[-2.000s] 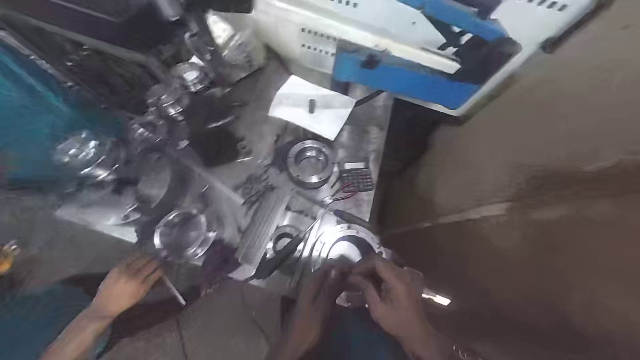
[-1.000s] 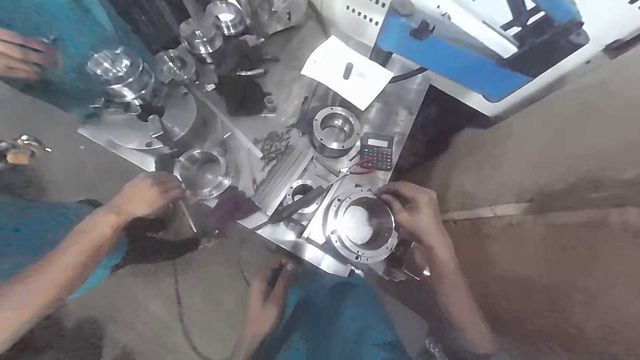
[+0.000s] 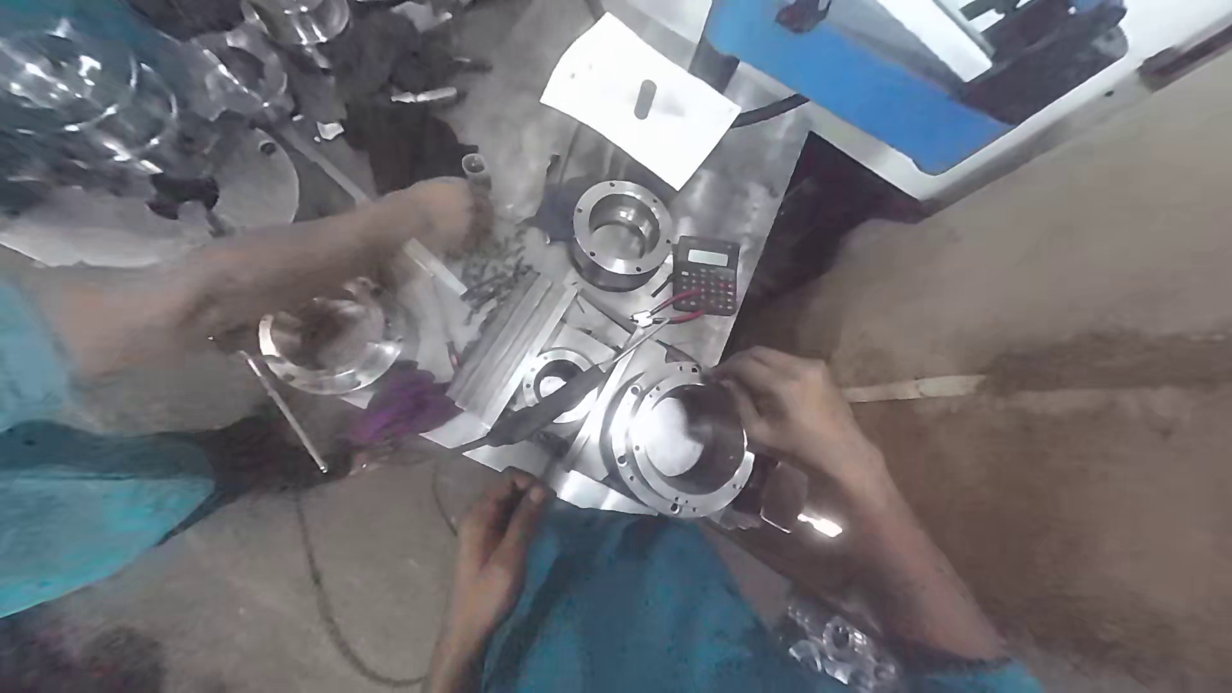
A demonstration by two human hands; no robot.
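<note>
My right hand (image 3: 794, 409) has its fingertips at the right rim of a large flanged metal ring (image 3: 630, 448) with bolt holes; whether they pinch anything is hidden. Below the table's near edge, my left hand (image 3: 510, 515) has curled fingers, and what lies between them is unclear. A dark-handled tool (image 3: 549, 409) lies across a smaller metal ring (image 3: 534, 380), left of the large one. Red-handled pliers (image 3: 674, 313) rest beside a calculator (image 3: 705, 276). Another flanged ring (image 3: 597, 250) stands farther back.
A co-worker's arm (image 3: 318, 241) reaches in from the left, over another metal ring (image 3: 332, 380). Metal bars (image 3: 510, 351), a purple cloth (image 3: 404, 404) and white paper (image 3: 640, 101) lie on the table. A blue and white machine (image 3: 847, 77) stands behind; more machined parts (image 3: 77, 87) are at back left.
The co-worker's hand has moved from beside the left ring farther over the table. My right hand stays at the large ring's rim, where both hands were close together two seconds ago. The view has shifted closer.
</note>
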